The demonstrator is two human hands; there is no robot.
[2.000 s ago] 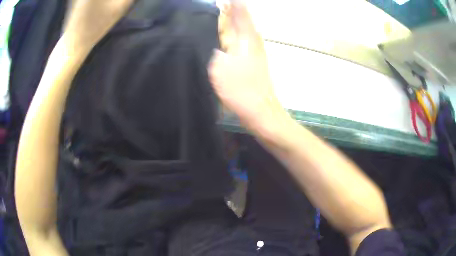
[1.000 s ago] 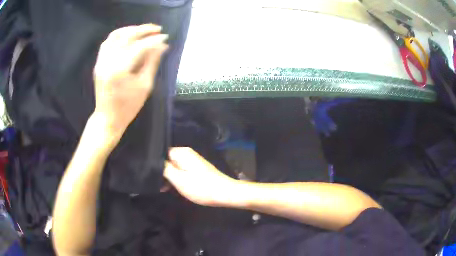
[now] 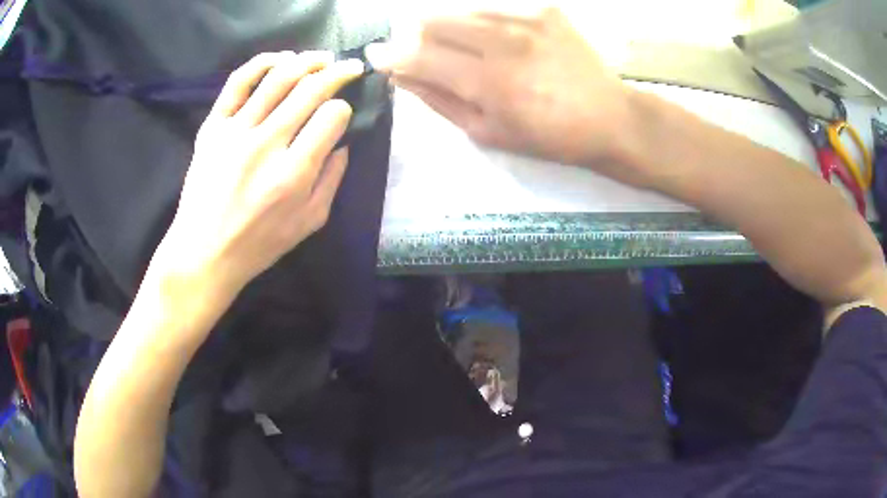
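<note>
A large black cloth panel (image 3: pixel 107 175) lies at the left and hangs over the table's front edge. A purple-blue seam line (image 3: pixel 146 92) crosses it near the top. My left hand (image 3: pixel 263 165) lies on the cloth, its fingertips pinching a small dark fold of the edge (image 3: pixel 368 58) at top centre. My right hand (image 3: pixel 515 83) reaches in from the right, its fingertips touching the same fold, slightly blurred. The presser foot and needle cannot be made out.
The white table (image 3: pixel 467 185) has a green ruler-marked front edge (image 3: pixel 564 238). Scissors with red and yellow-orange handles (image 3: pixel 841 156) lie at its right, by a pale metal part (image 3: pixel 836 49). A small white tag (image 3: pixel 266 424) shows lower left. Dark cloth covers the lap.
My right hand has risen from the cloth's lower edge to the fold at top centre. My left hand has moved slightly, its fingertips now at the fold. The cloth has shifted, showing the seam line.
</note>
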